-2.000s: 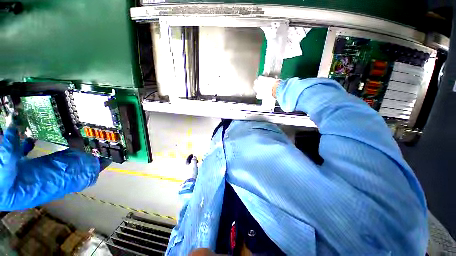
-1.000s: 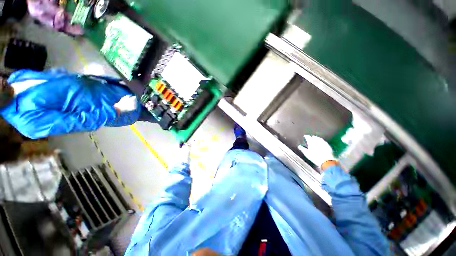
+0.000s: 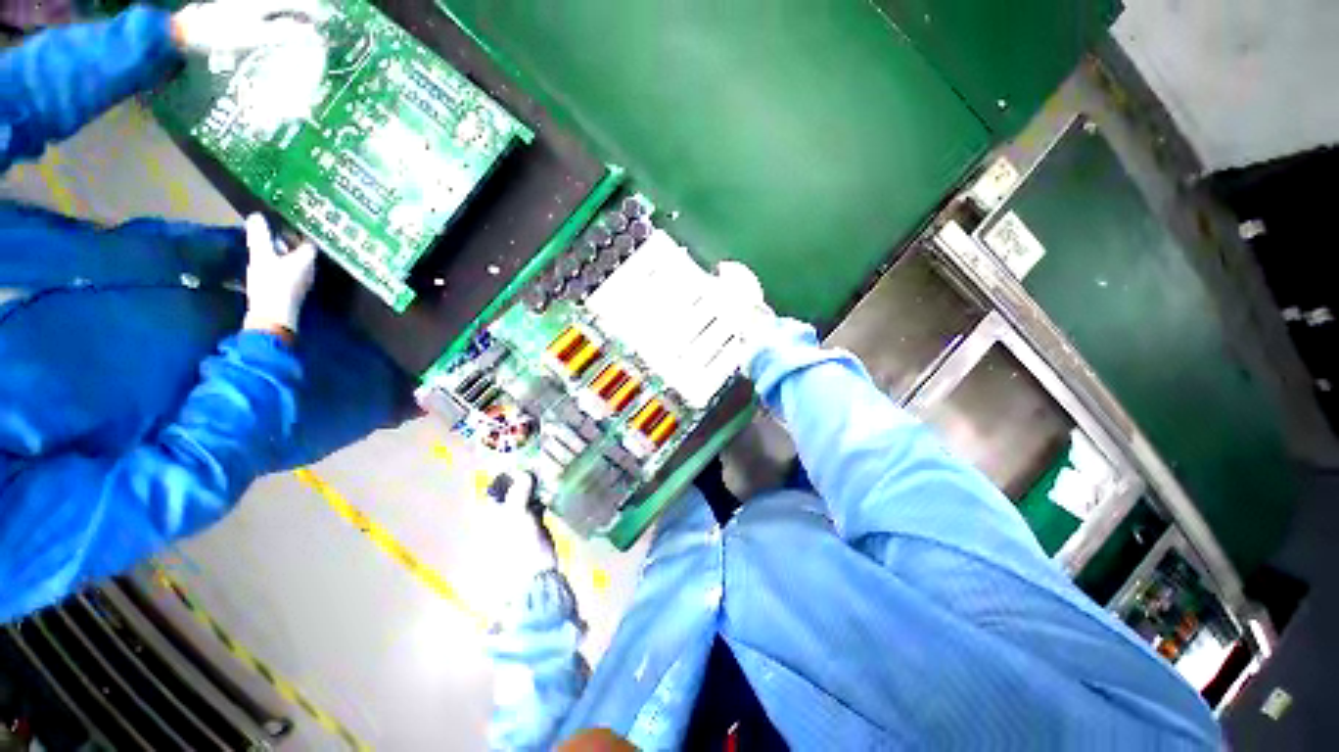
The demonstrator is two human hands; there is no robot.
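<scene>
A green circuit board [image 3: 565, 426] lies in front of me, with a ribbed white block [image 3: 668, 316], a row of orange-copper coils [image 3: 614, 388] and a row of black round capacitors [image 3: 590, 253]. My right hand [image 3: 739, 306], in a white glove, grips the board's far right edge beside the white block; its fingertips are partly hidden. My left hand [image 3: 517, 532], also gloved, is at the board's near left edge. A small dark piece [image 3: 504, 485] shows at its fingertips; glare blurs it, so its grip is unclear.
A neighbouring person in blue sleeves [image 3: 162, 456] has both gloved hands at another green board [image 3: 375, 154] on the left. A green-topped bench [image 3: 764, 132] lies behind. At the right are a metal rail [image 3: 1094, 389], a pale frame [image 3: 1094, 547], white paper [image 3: 1084, 473] and another populated board [image 3: 1175, 610].
The view has swung left to the circuit board. My right hand has moved from the pale frame to that board's edge. My left hand now shows near it. The neighbour's hands are on the other board.
</scene>
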